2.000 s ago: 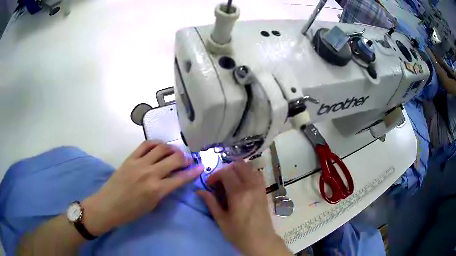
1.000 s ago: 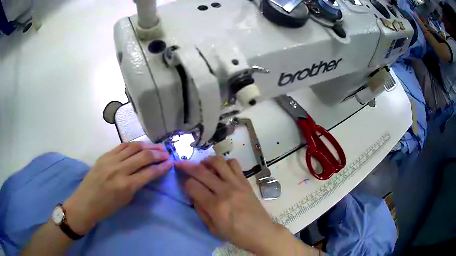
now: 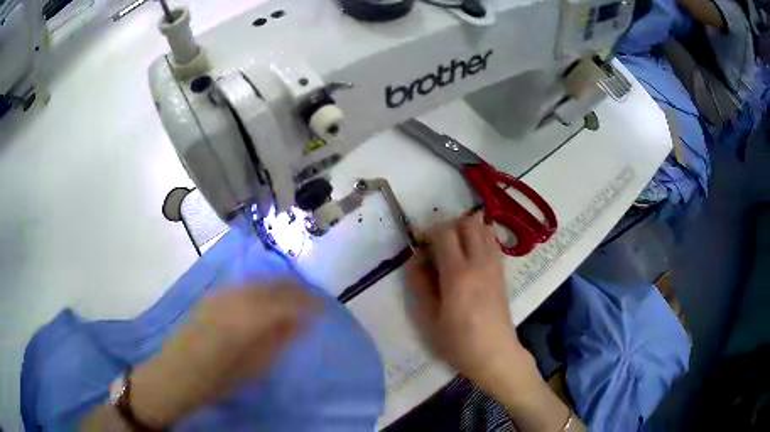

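Observation:
Light blue cloth (image 3: 329,363) lies in front of the sewing machine (image 3: 338,93); one end runs up to the lit needle area (image 3: 287,232). My left hand (image 3: 224,342) is motion-blurred over the cloth, and whether it grips it cannot be told. My right hand (image 3: 463,295) is right of the needle, its fingertips at the lower part of the bent silver arm (image 3: 390,207). It hides the arm's flat end, so its grip is unclear. The fingers are close to the red-handled shears (image 3: 507,207).
The white table (image 3: 93,270) carries a printed ruler (image 3: 582,215) along its front edge. More light blue cloth (image 3: 625,346) lies below the table at the right. Blue cloth (image 3: 671,110) and part of another person's arm (image 3: 702,12) show at the upper right.
My right hand has left the cloth at the needle and moved right to the silver arm. My left hand has drawn back from the needle over the cloth. The view has shifted right.

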